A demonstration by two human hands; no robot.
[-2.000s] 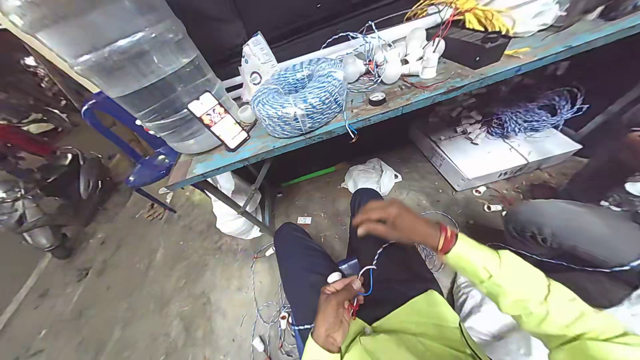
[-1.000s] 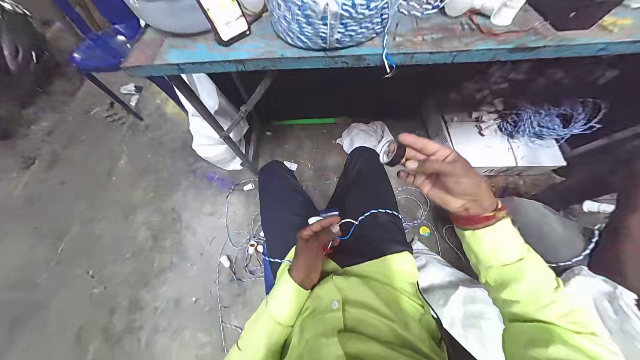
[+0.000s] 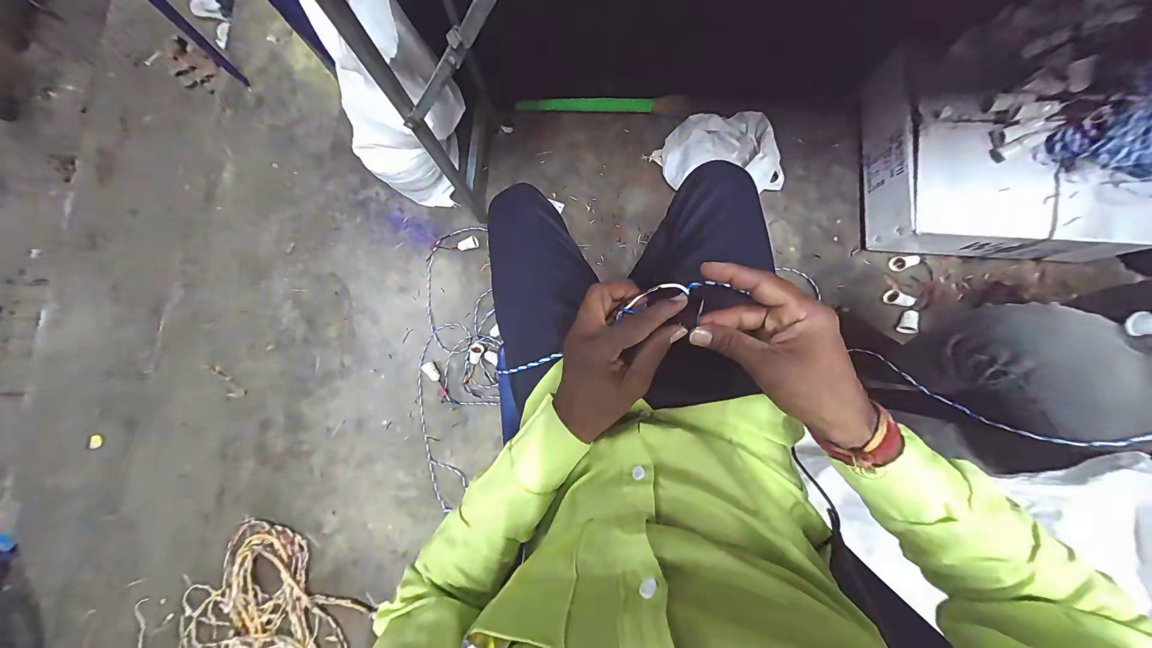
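Note:
Above my lap, my left hand (image 3: 621,355) pinches a twisted blue-and-white electrical wire (image 3: 531,364), with a small loop of it standing up from the fingers. My right hand (image 3: 774,346) is close beside it, thumb and fingertips near a thin dark strand between the hands; whether they grip it is too small to tell. The twisted wire also passes at the right index finger. More wire runs off to the right past my wrist. On the floor left of my legs lies a tangle of wire (image 3: 430,315) with several small white bulb holders (image 3: 430,371).
Under the bench are a metal leg frame (image 3: 414,117), a white sack (image 3: 396,135), a green stick (image 3: 585,105) and a white plastic bag (image 3: 720,148). A white box (image 3: 999,193) with wire on top stands right. Loose white holders (image 3: 907,321) and a yellowish cord bundle (image 3: 261,576) lie on the floor.
My right hand has come in from the right to meet my left hand. The round item near its fingers one second ago is not visible there now. The view has tilted down.

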